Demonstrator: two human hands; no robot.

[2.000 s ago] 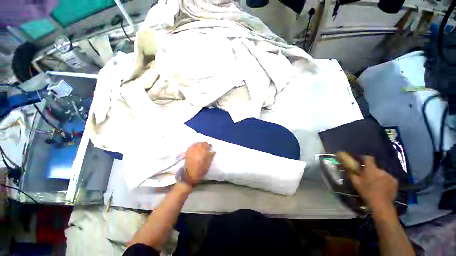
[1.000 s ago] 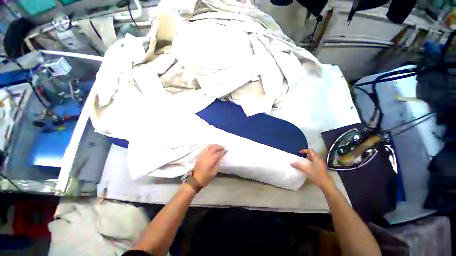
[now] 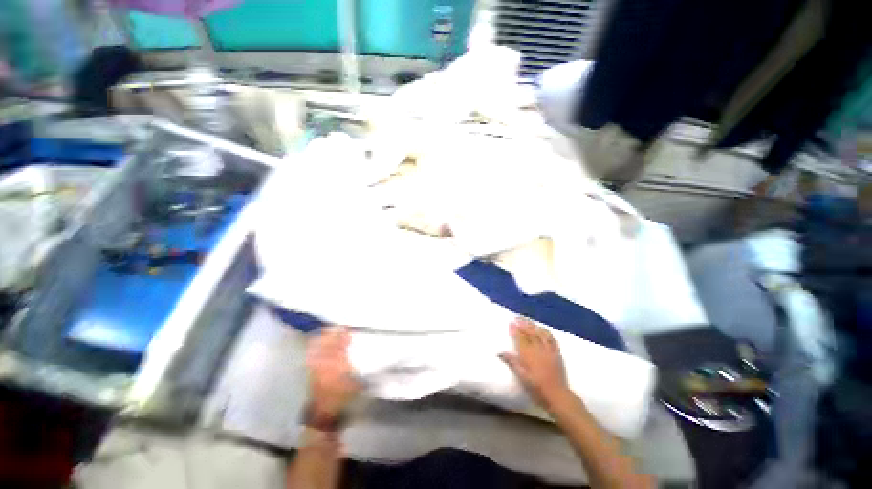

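The cream-white garment (image 3: 411, 277) lies in a large pile over the dark-blue padded form (image 3: 564, 313), with a flat section along its front. My left hand (image 3: 332, 372) is blurred at the left end of this front section; its grip cannot be made out. My right hand (image 3: 537, 357) lies on the front section right of centre, fingers apart, nothing visibly gripped. The steam iron (image 3: 722, 390) rests on the dark pad (image 3: 684, 346) at the right, blurred, away from both hands.
A metal-framed bay with a blue base (image 3: 134, 304) stands at the left. The grey-beige table edge (image 3: 421, 437) runs in front. Dark garments (image 3: 693, 67) hang at the upper right. Pale cloth (image 3: 182, 463) hangs at the lower left.
The view has tilted up and turned left. My right hand left the iron on its pad, went to the cloth's right end, then moved inward. My left hand has moved left along the cloth.
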